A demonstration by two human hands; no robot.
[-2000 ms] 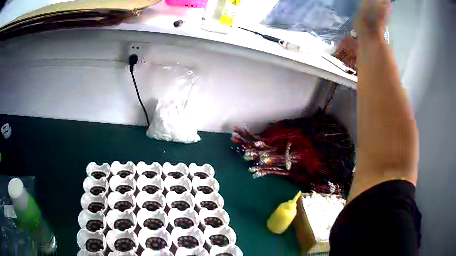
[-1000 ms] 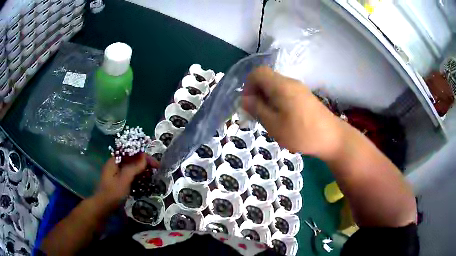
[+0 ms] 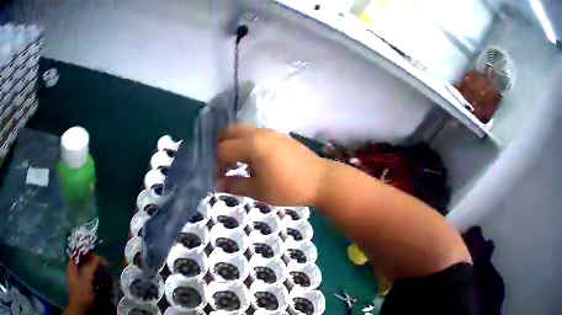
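Note:
My right hand point(image 3: 265, 166) reaches over the housings, its fingers closed on a blurred, greyish clear plastic bag point(image 3: 179, 203) that hangs down to the left. My left hand point(image 3: 85, 280) is low at the left, closed around a bundle of leads point(image 3: 83, 241) with whitish ends up and dark parts below the hand. White round housings point(image 3: 265, 275) stand in tight rows, each with a dark oval plate inside. The bag hides some of the back left ones.
A green bottle point(image 3: 78, 178) stands by a flat clear bag point(image 3: 28, 203). Stacked housings point(image 3: 18, 86) are at far left. A yellow bottle point(image 3: 356, 253) and pliers point(image 3: 346, 299) lie right. Red and black wires point(image 3: 394, 166) lie behind, below a shelf point(image 3: 400, 71).
The view has turned and shifted. My right hand, high over the shelf two seconds ago, holds the bag over the housings. My left hand still holds the bundle, now farther left.

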